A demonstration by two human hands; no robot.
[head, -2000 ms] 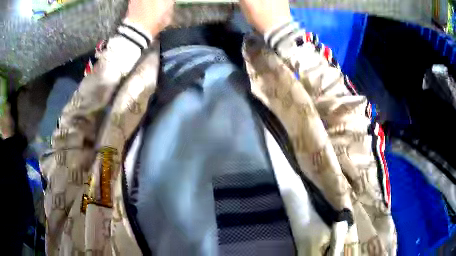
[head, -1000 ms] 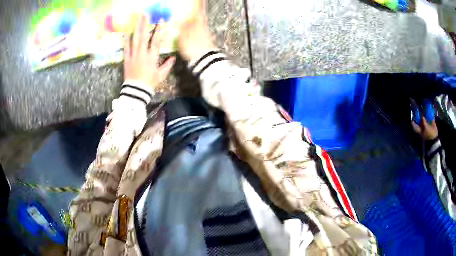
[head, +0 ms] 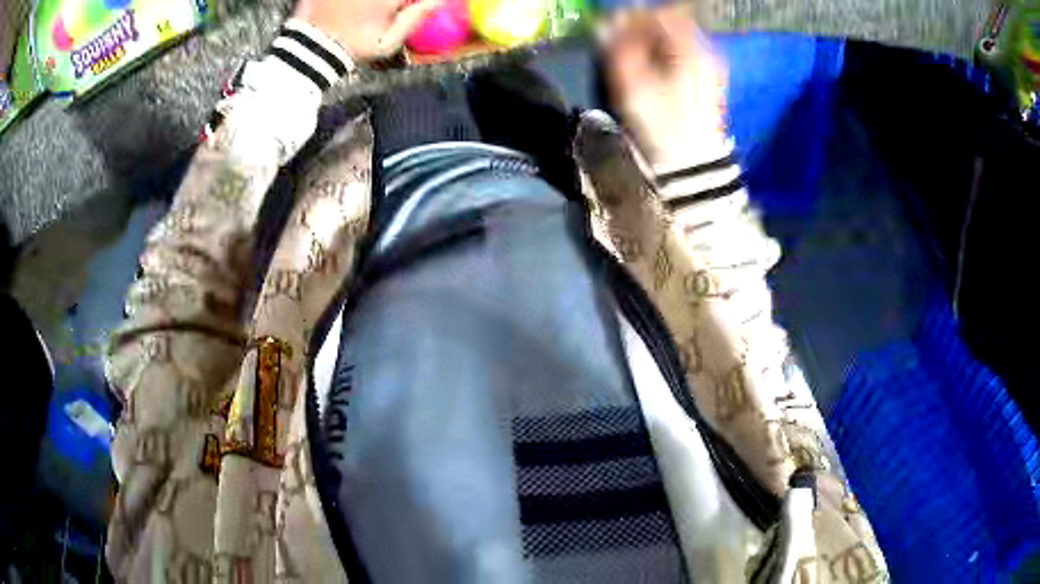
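Observation:
A pink ball (head: 440, 27) and a yellow ball (head: 506, 19) lie side by side at the top edge of the picture, near the table's front edge. My left hand (head: 363, 25) is at the left of the pink ball, its fingertips at the ball and partly cut off by the top edge. My right hand (head: 659, 71) is right of the balls, blurred, at the table edge. Something blue shows above its fingers; whether it is held cannot be told. What encloses the balls is cut off.
Printed cartons (head: 108, 37) with purple lettering lie on the speckled grey table (head: 57, 171) at the upper left. A smooth blue bin (head: 781, 114) stands below the table edge at the right. Blue ribbed crates (head: 947, 445) are at the lower right.
My hands have moved from the printed cartons at the upper left to the balls at top centre, and are farther apart. The view has shifted. The neighbour's hand is out of view.

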